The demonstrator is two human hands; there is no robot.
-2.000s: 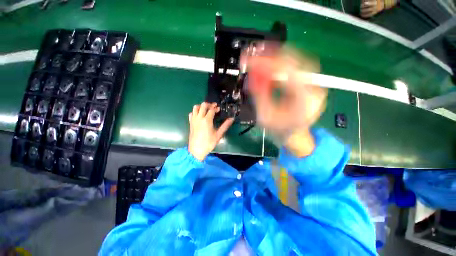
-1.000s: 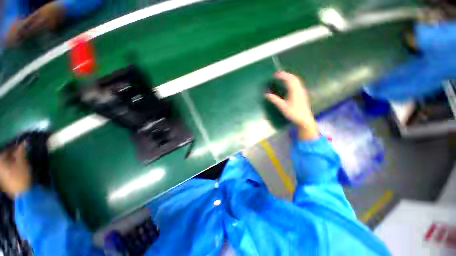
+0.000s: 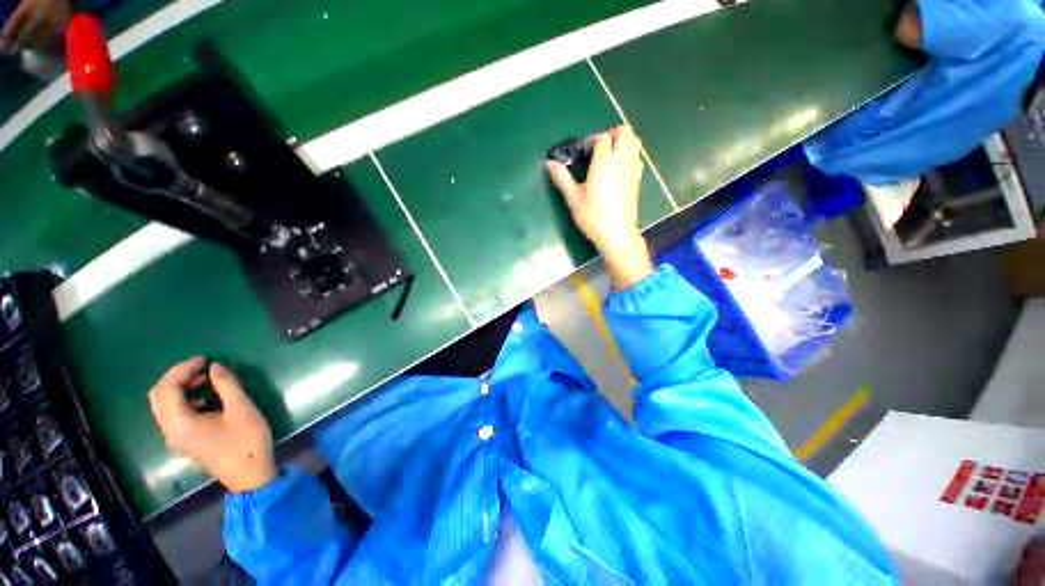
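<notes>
My right hand point(image 3: 607, 200) pinches a small black device unit point(image 3: 568, 156) between thumb and fingers, at the green bench surface right of the fixture. My left hand point(image 3: 212, 424) is over the bench near its front edge, between tray and fixture. Its fingers are curled around a small dark part point(image 3: 206, 395), mostly hidden by them. The black toggle fixture point(image 3: 218, 160) stands at the upper left, its red handle point(image 3: 89, 57) sticking up. A dark part point(image 3: 321, 272) sits at the nest on its base plate.
A black parts tray point(image 3: 46, 458) with filled pockets is cut off at the left edge. A blue bin of plastic bags point(image 3: 779, 280) is below the bench at right. Another person's blue sleeve point(image 3: 940, 92) is upper right; another person's hand point(image 3: 37, 23) is upper left.
The view has swung right. My hands have left the fixture; the left hand went to the tray and came back toward the fixture. The right hand let go of the red handle and took the unit.
</notes>
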